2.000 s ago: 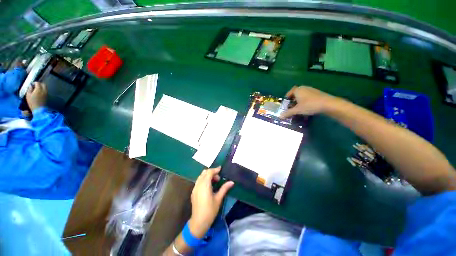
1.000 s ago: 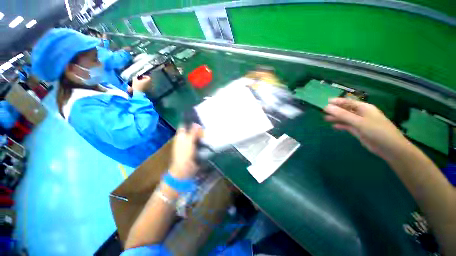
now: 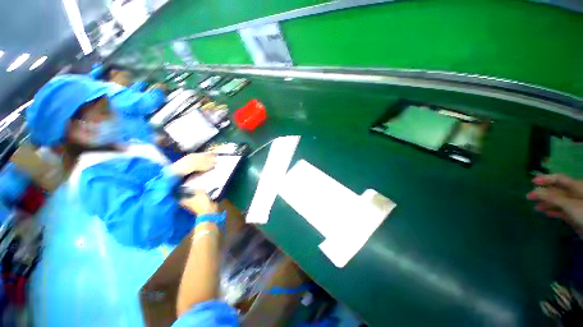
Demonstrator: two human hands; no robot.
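Observation:
The tablet screen assembly (image 3: 222, 176), white with a dark edge, is at the bench's near edge on the left, by the neighbouring worker. My left hand (image 3: 201, 203), with a blue wrist strap, grips its near end; the fingers are blurred. The neighbour's hand (image 3: 194, 163) is also at the tablet. My right hand (image 3: 557, 197) is at the right edge, partly cut off, with fingers apart and nothing seen in it. A white sheet (image 3: 319, 191) and a long white strip (image 3: 275, 179) lie on the green bench.
Two waiting tablets with pale green areas lie at the back right (image 3: 425, 129) and right edge (image 3: 566, 156). A red bin (image 3: 250, 115) stands beyond the strip. Small wired parts (image 3: 562, 303) lie at lower right. A cardboard box (image 3: 167, 281) is below the bench edge.
My left hand has carried the tablet from in front of me leftward to the neighbouring worker, whose hand is now at it. My right hand has come off it and is farther right. The view has turned left.

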